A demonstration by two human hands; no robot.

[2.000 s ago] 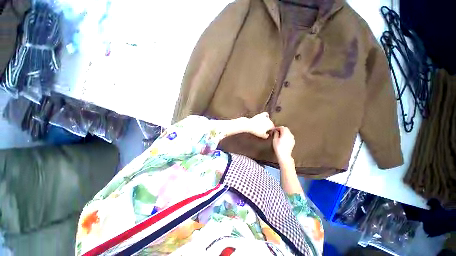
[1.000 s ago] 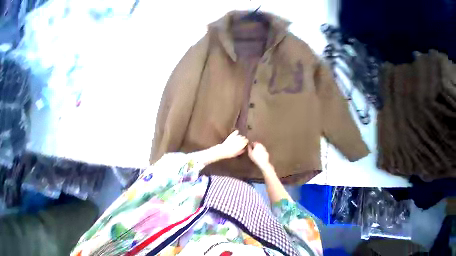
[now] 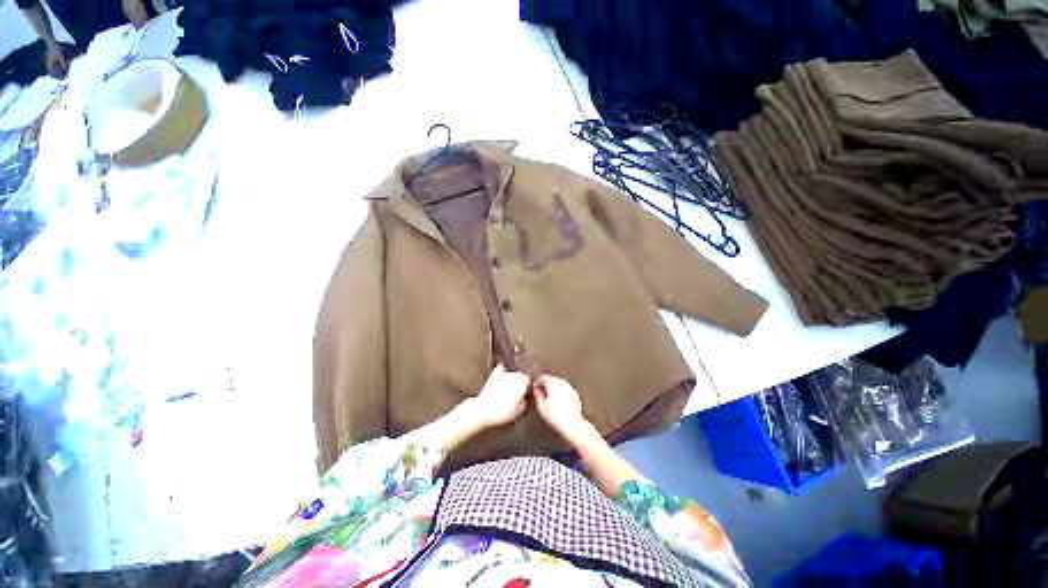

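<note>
A brown jacket (image 3: 598, 333) lies face up on the white table, its hem toward me. Its upper front is open and shows the purplish-brown lining. A black hanger (image 3: 440, 144) sits in its neck, hook pointing away. Dark buttons run down the front edge, and a darker U-shaped patch is on one chest side. My left hand (image 3: 502, 396) and my right hand (image 3: 559, 403) pinch the front placket between them, near the hem. The fingertips almost meet and hide the button there.
Black hangers (image 3: 667, 172) lie tangled right of the jacket, beside stacked brown jackets (image 3: 862, 195). Navy garments (image 3: 690, 52) lie at the back. A tape roll (image 3: 149, 113) and clear plastic are at left. A blue bin (image 3: 753, 442) stands below the table edge. Another person's hand (image 3: 55, 57) shows at top left.
The view has swung up and right, showing more of the table's far side. Both hands remain pinching the placket near the hem, with little visible movement along it.
</note>
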